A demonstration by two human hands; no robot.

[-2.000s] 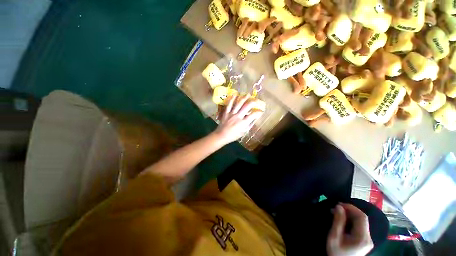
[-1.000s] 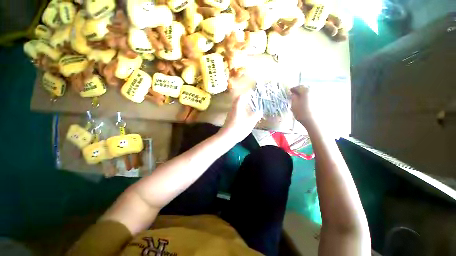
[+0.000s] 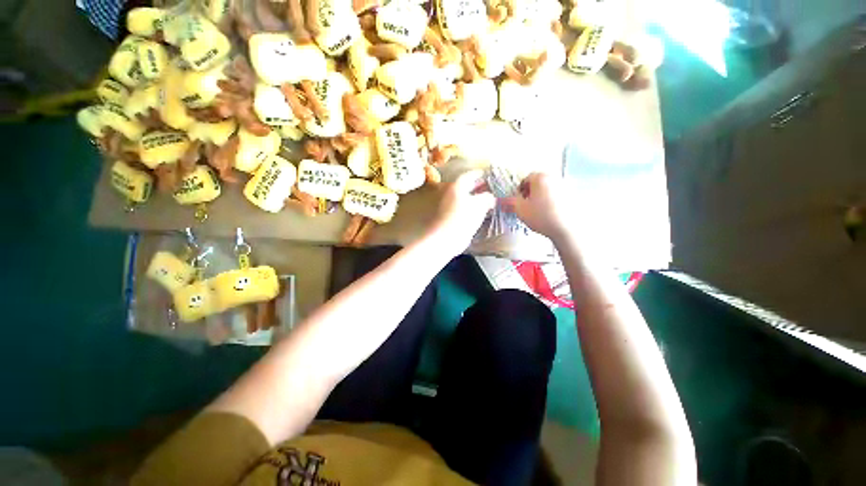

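The loose metal hardware (image 3: pixel 501 222) is a bunch of thin grey strands near the board's front edge. My left hand (image 3: pixel 463 205) is at its left side and my right hand (image 3: pixel 541 203) at its right. The fingers of both hands are curled around strands between them, close together. Glare and blur hide the exact fingertip contact. Three yellow plush pendants (image 3: pixel 241 285) with smiling faces and metal clasps lie at the lower left, apart from the heap.
A large heap of yellow plush pendants (image 3: pixel 323 178) covers the back and left of the cardboard-topped table (image 3: pixel 418 226). Clear bags (image 3: pixel 612 201) lie at the board's right. A red strip (image 3: pixel 543 283) hangs below the front edge. A brown carton (image 3: pixel 769 209) stands at right.
My left hand has moved from the pendants at the lower left to the hardware. My right hand has come up from my lap. Both hands have drawn closer together around the strands.
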